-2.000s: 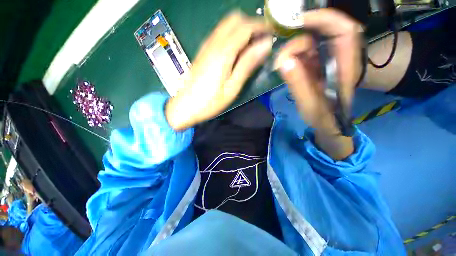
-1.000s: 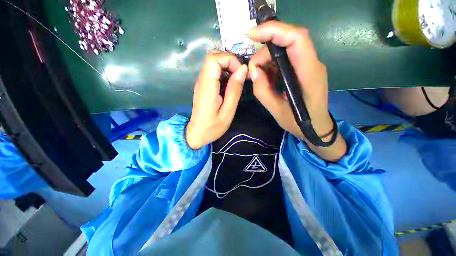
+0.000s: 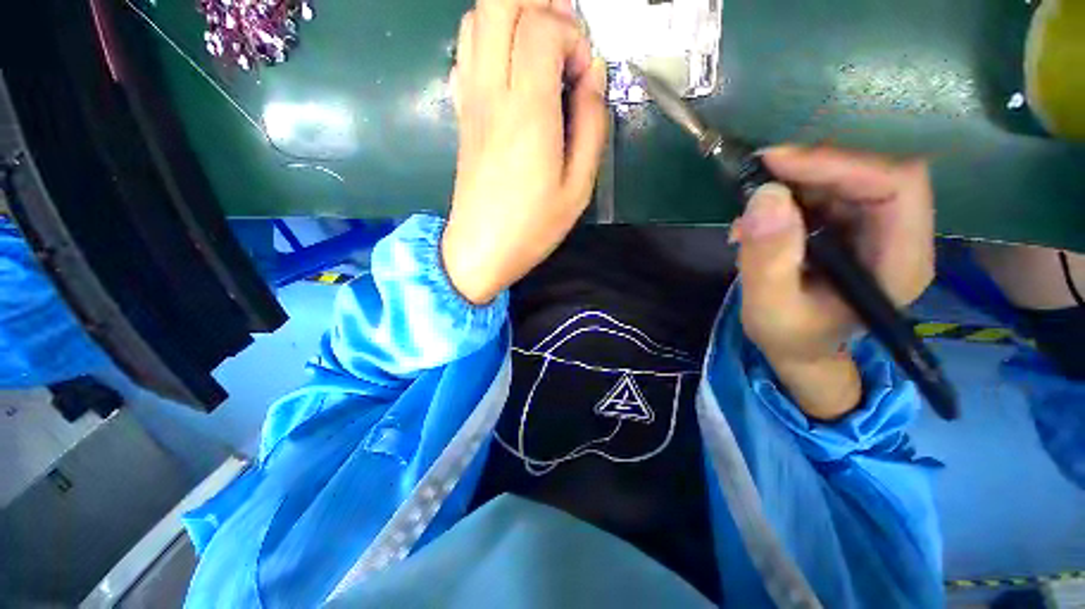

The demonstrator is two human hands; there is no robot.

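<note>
An open phone assembly [image 3: 666,42] lies on the green bench at the top centre, its upper part cut off by the picture's edge. My right hand [image 3: 833,244] holds a soldering iron [image 3: 851,280] like a pen, its metal tip over the phone's near end, by the small blue and white parts. My left hand [image 3: 524,143] lies at the phone's left side, fingers curled at its edge. Whether its fingertips pinch a small part is hidden.
A pile of small pink-red and white components [image 3: 252,30] lies at the upper left, with thin solder wire [image 3: 226,95] near it. A long black slotted tray [image 3: 107,226] stands on the left. A yellow-green cylinder [image 3: 1059,71] is cut off at the upper right.
My hands have moved apart. The left has gone up beside the phone. The right has shifted right and down, with the iron's tip now over the phone. The phone appears farther right in view.
</note>
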